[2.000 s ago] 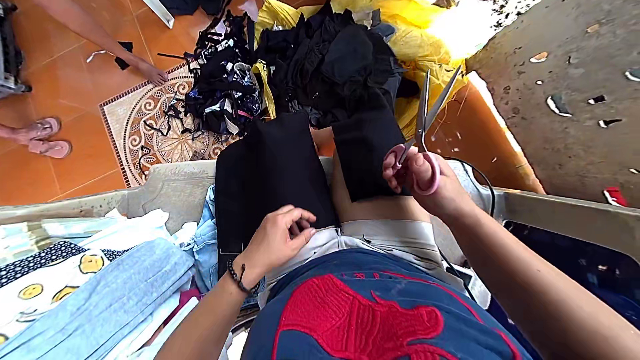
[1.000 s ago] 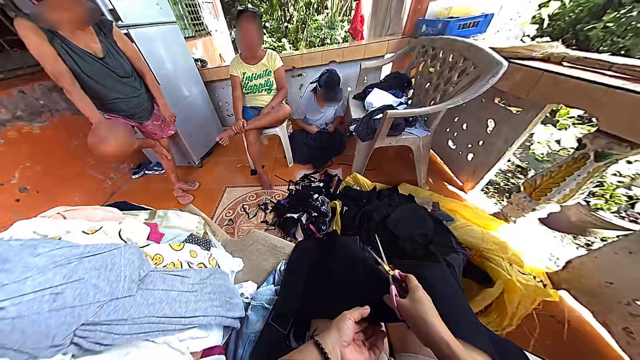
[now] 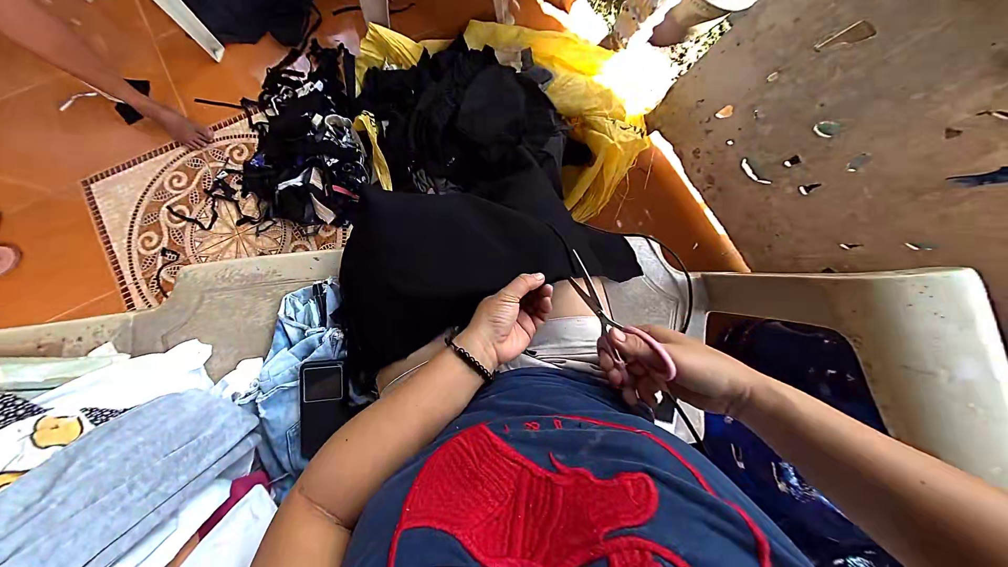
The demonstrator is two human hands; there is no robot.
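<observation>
My right hand (image 3: 657,362) holds scissors (image 3: 602,315) by their pink handles, with the blades slightly apart and pointing up and left. My left hand (image 3: 512,319), a dark beaded bracelet on its wrist, is raised left of the blades with curled fingers; whether it pinches anything cannot be told. Black cloth (image 3: 457,252) lies over my lap, and its edge passes just behind the blade tips and my left fingertips. Past my knees lies a heap of black cloth (image 3: 480,118) on a yellow plastic sack (image 3: 602,142). Left of it is a pile of dark fabric scraps (image 3: 307,150).
Folded clothes (image 3: 118,465), jeans (image 3: 291,346) and a black phone (image 3: 322,405) are at my left on the pale plastic bench (image 3: 236,291). Dark blue patterned cloth (image 3: 795,394) is at the right. Another person's limb (image 3: 157,110) reaches in at upper left. A wall (image 3: 835,157) stands at right.
The black cloth, two separate panels over my legs two seconds ago, now lies bunched across my lap. The scissors have come lower, close to my left hand. The view tilted up and back down.
</observation>
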